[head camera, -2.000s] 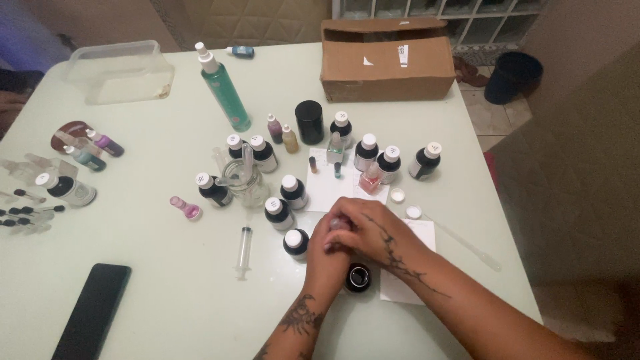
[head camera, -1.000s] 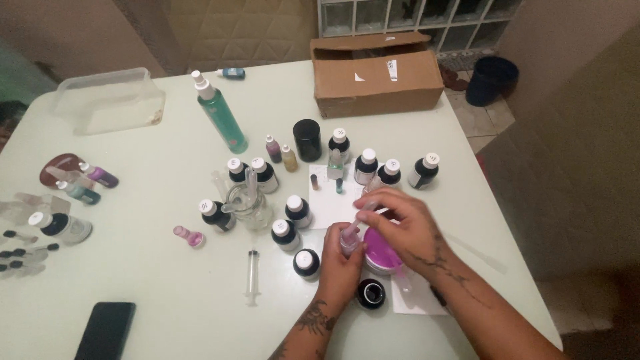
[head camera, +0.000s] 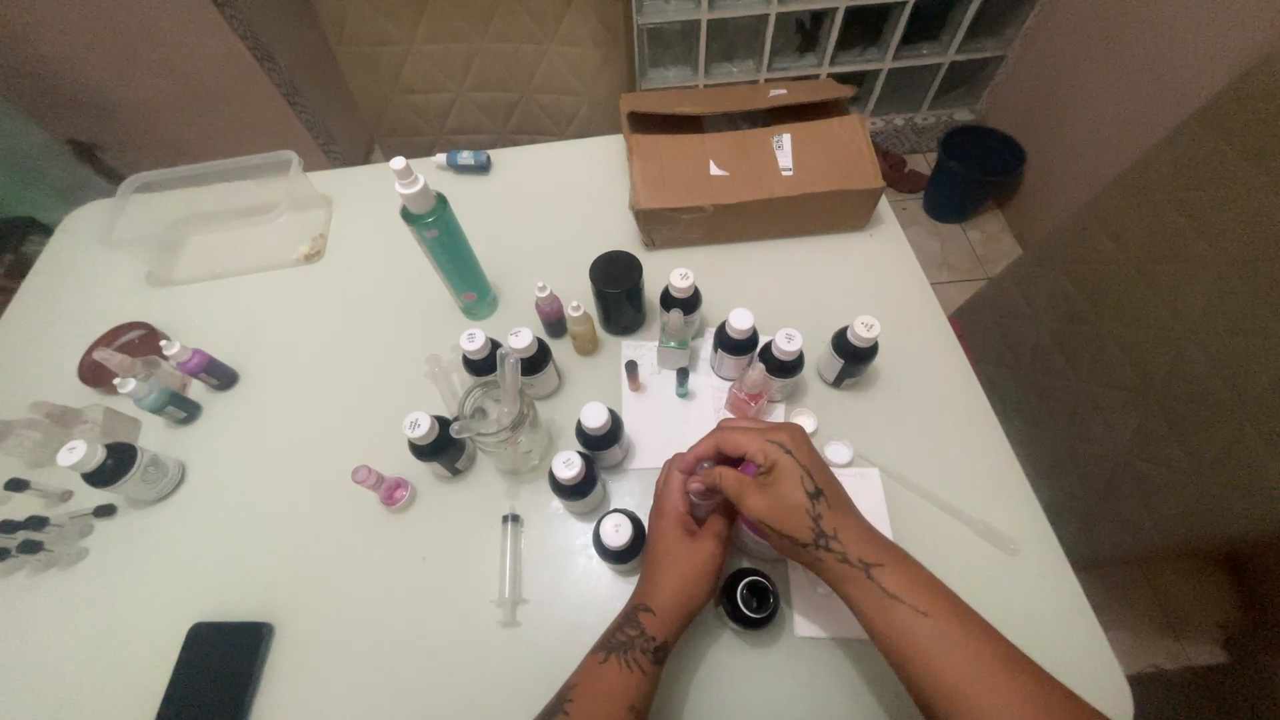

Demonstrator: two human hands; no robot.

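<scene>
My left hand [head camera: 690, 535] is closed around a small clear bottle [head camera: 703, 490], only partly visible. My right hand [head camera: 765, 480] bends over its top, with fingertips against it; whether they grip a cap is hidden. Beneath my right hand, a container of magenta stuff [head camera: 755, 535] shows only at its edges. An uncapped dark bottle [head camera: 749, 598] stands just below my hands. To their left are dark bottles with white caps [head camera: 619, 540] and a plastic syringe [head camera: 510, 568]. A small bottle of red liquid [head camera: 747, 392] stands beyond my right hand, near loose white caps [head camera: 838, 453].
A glass jar with pipettes [head camera: 505, 430] stands left of centre. Behind are a green spray bottle [head camera: 448, 255], a black jar [head camera: 617, 292] and a cardboard box [head camera: 750, 180]. A phone [head camera: 215, 670] lies at front left. A plastic pipette [head camera: 950, 505] lies at right.
My right hand has moved over the small bottle and now covers most of the magenta container, which showed more one second ago. My left hand keeps holding the bottle.
</scene>
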